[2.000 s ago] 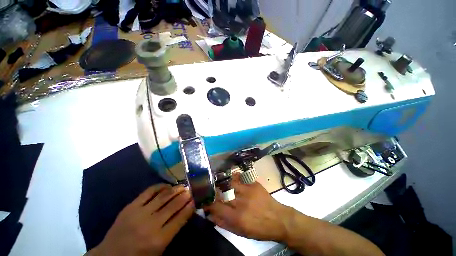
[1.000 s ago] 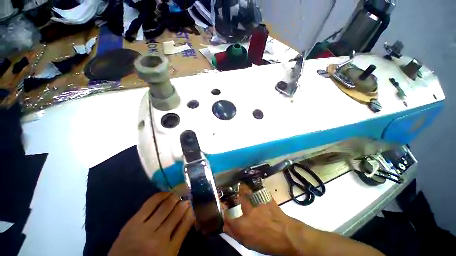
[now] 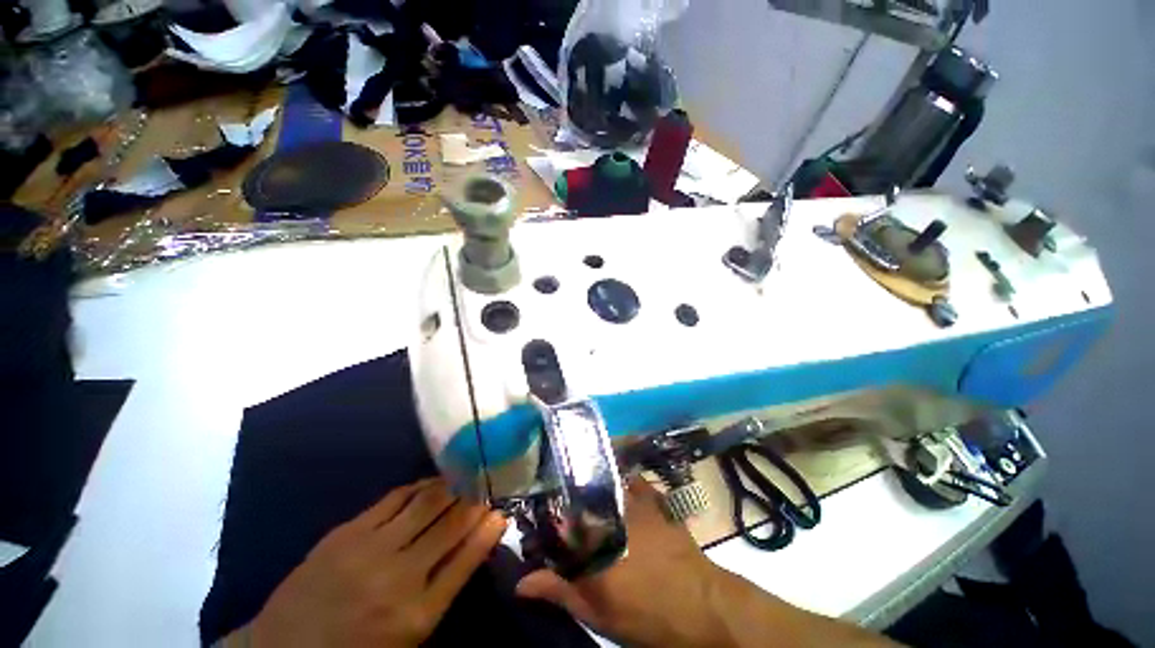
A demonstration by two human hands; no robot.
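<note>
A dark fabric panel [image 3: 323,468] lies flat on the white table and runs under the left end of the white and blue sewing machine [image 3: 760,329]. My left hand [image 3: 380,570] lies on the panel, fingertips close to the needle area, pressing it down. My right hand [image 3: 646,570] is at the right of the needle area, partly behind the shiny metal guard [image 3: 586,487]; its thumb is on the dark cloth. The needle and presser foot are mostly hidden. Whether the right fingers pinch the cloth cannot be told.
Black-handled scissors [image 3: 770,496] lie under the machine arm. A small tray of tools [image 3: 944,471] is at the bed's right end. Thread cones [image 3: 668,149] stand behind the machine. A dark disc [image 3: 314,175] lies on cardboard at the back left. More dark fabric [image 3: 82,443] is at the left.
The machine sits further right in view as the camera has shifted. My right hand's thumb now shows spread out left of the guard's lower end. My left hand stays on the cloth.
</note>
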